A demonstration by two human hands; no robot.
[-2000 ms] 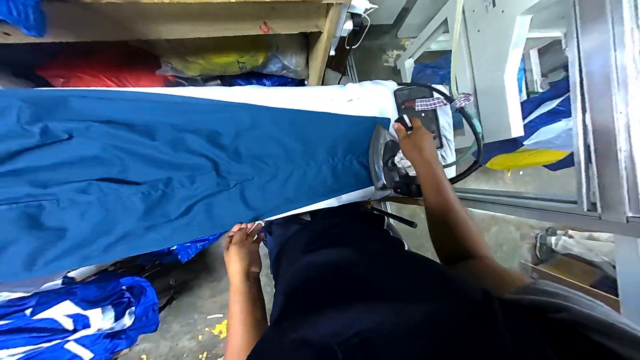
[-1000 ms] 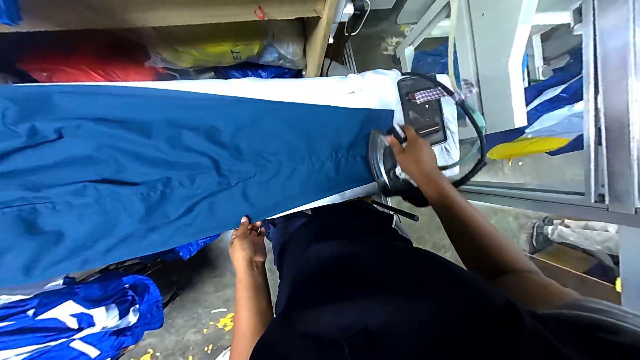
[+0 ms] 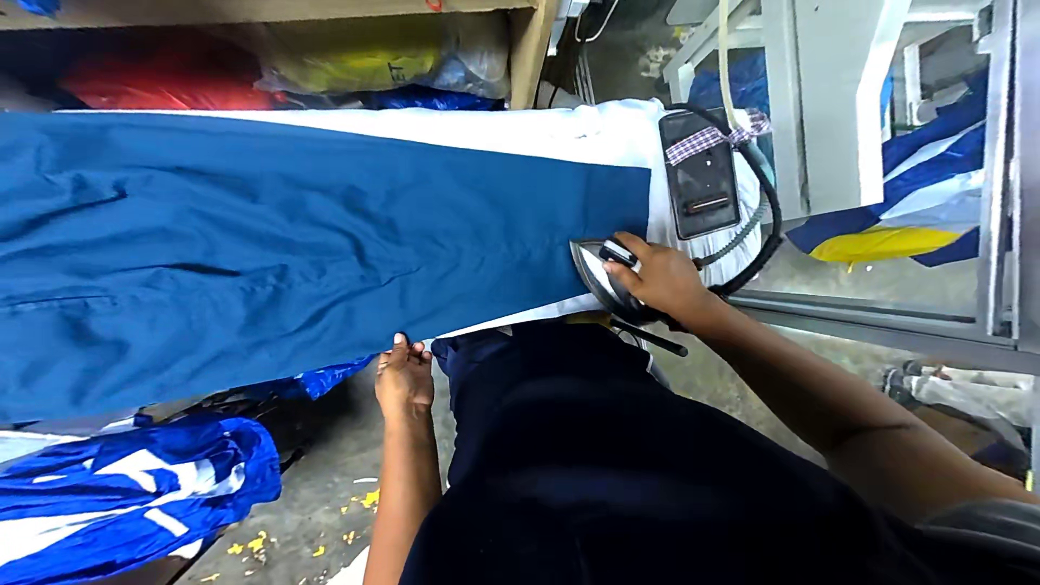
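Note:
A long blue cloth (image 3: 325, 236), wrinkled toward the left, lies over an ironing board with a white cover (image 3: 487, 130). My right hand (image 3: 662, 280) is closed around the handle of a steam iron (image 3: 600, 272), which rests on the cloth near its right end. A dark hose and cable run from the iron up the right side. My left hand (image 3: 405, 374) is at the cloth's near edge, with thumb and fingertips at the hem; the grip itself is partly hidden. A dark iron rest pad (image 3: 703, 183) with a checked cloth strip lies on the board's right end.
Behind the board stands a wooden shelf (image 3: 524, 57) with red and yellow bagged goods. A blue and white plastic bundle (image 3: 162, 487) lies at lower left. A metal frame (image 3: 995, 203) and white machine stand (image 3: 829, 106) are at right. Yellow scraps lie on the floor.
The iron in my right hand has shifted a little toward the near edge of the cloth, and more of the cloth's right end shows behind it. My left hand stays at the near edge.

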